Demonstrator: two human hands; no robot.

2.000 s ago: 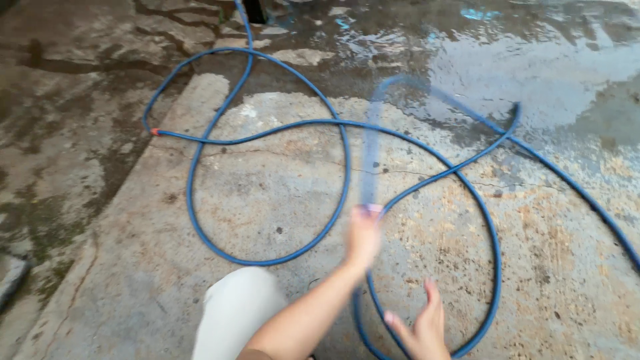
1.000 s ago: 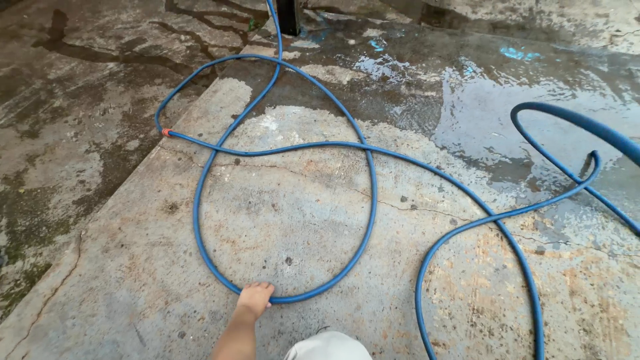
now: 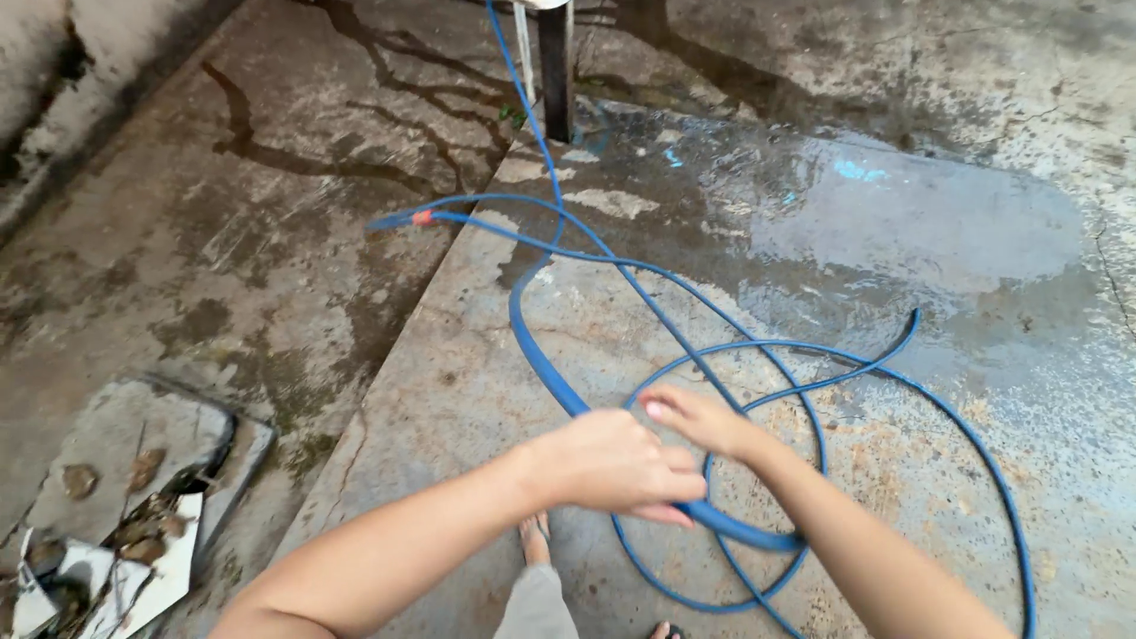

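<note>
A blue hose (image 3: 543,368) runs through my left hand (image 3: 617,461), whose fingers are closed around it above the ground. Beyond that hand the held stretch passes under my right forearm. My right hand (image 3: 697,419) is just right of my left, fingers partly curled; whether it touches the hose is unclear. Crossing loops of the same hose lie on the concrete at the right. An orange-red fitting (image 3: 422,216) sits on the hose at the upper left, near a blurred bend. One length goes up past a dark post.
The dark post (image 3: 556,75) stands at the top. A puddle (image 3: 923,213) covers concrete at the upper right. Broken slabs (image 3: 133,444) and white shards (image 3: 164,568) lie at the lower left. My feet and a light trouser leg (image 3: 538,603) are below.
My left hand held the hose low at the bottom of a loop; now the hose is lifted and that loop is pulled out of its round shape. My right hand has come into view.
</note>
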